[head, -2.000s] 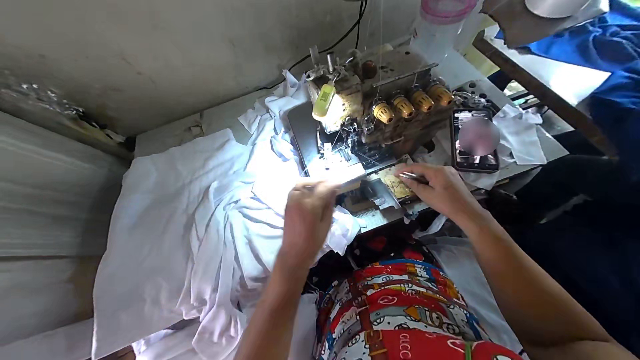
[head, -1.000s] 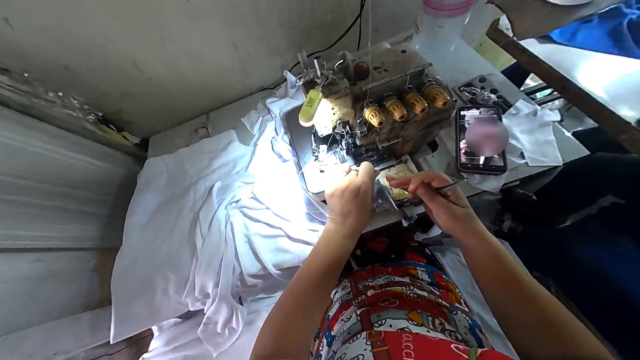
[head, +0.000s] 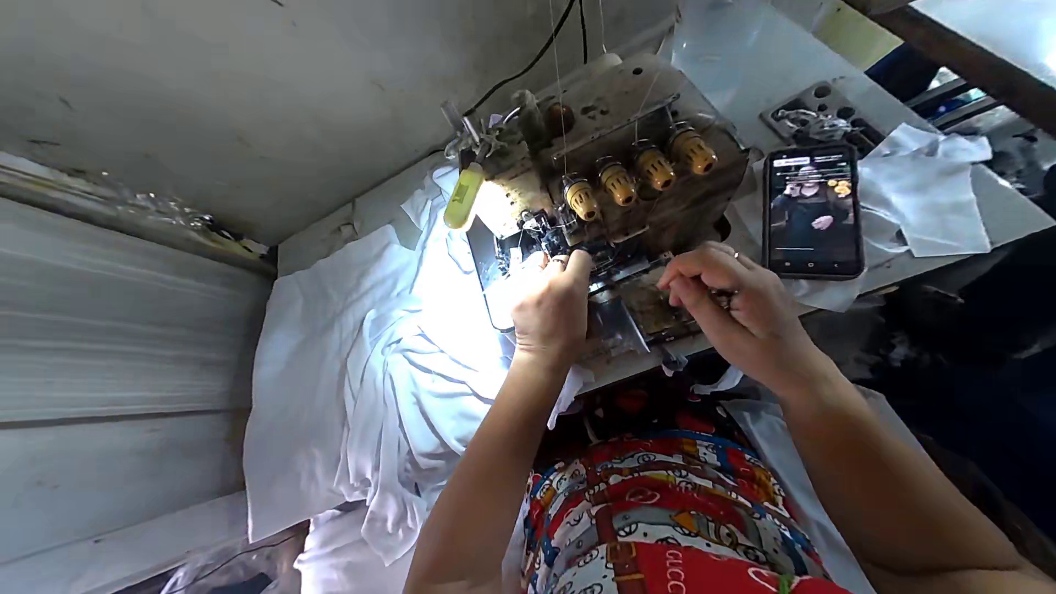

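Note:
An overlock sewing machine (head: 635,124) with several yellow tension dials (head: 616,181) stands on the table, its front cover lowered. My left hand (head: 551,304) is at the needle and looper area, fingers bent together; its fingertips are partly hidden, so what they hold cannot be told. My right hand (head: 734,305) hovers over the front right of the machine, fingers curled, and whether a thin tool is in it is unclear. White fabric (head: 412,371) lies bunched left of the machine, brightly lit near the needle area. A yellow-green tag-like piece (head: 464,196) hangs at the machine's head.
A smartphone (head: 813,210) with its screen lit lies right of the machine, beside white cloth scraps (head: 928,194) and a metal tray with small parts (head: 821,115). A wall (head: 247,99) rises behind the table. Black cables run up behind the machine.
My left hand has moved in to the needle area. The thin tool seen earlier in my right hand no longer shows clearly, and that hand's fingers have curled.

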